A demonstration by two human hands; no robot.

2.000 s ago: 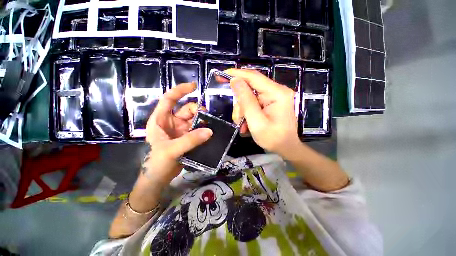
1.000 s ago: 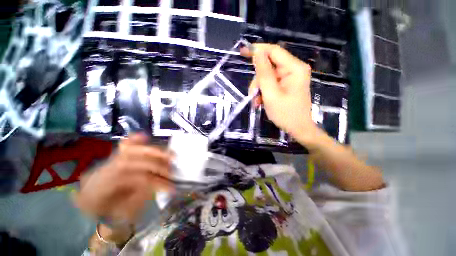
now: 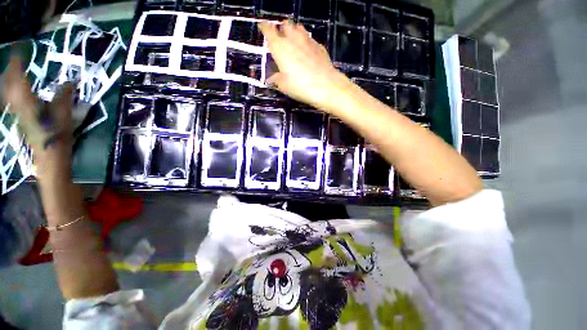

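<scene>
A white-bordered sticker sheet (image 3: pixel 222 46) lies over the upper left of the glossy black tray (image 3: pixel 116 169), with see-through windows. My right hand (image 3: pixel 297 61) is at the sheet's right end, fingertips at its top edge and thumb at its lower edge. It hides most of that end; a bit of dark surface shows beside the thumb. I cannot tell whether it grips anything. My left hand (image 3: pixel 42 106) is blurred at the far left, over the waste backing (image 3: pixel 80 55), fingers apart, with nothing seen in it. Shiny-rimmed frames (image 3: pixel 222 145) stand upright in the tray's front row.
A thick white-edged stack of black-gridded sheets (image 3: pixel 476 103) lies right of the tray. Green mat (image 3: pixel 100 145) shows at left. Below the bench are a red object (image 3: pixel 116 209), a yellow floor line (image 3: pixel 161 266) and grey floor.
The frame is no longer in my hands. My left hand has moved from low in front of me to the far-left waste heap. My right hand has moved onto the sheet's right end.
</scene>
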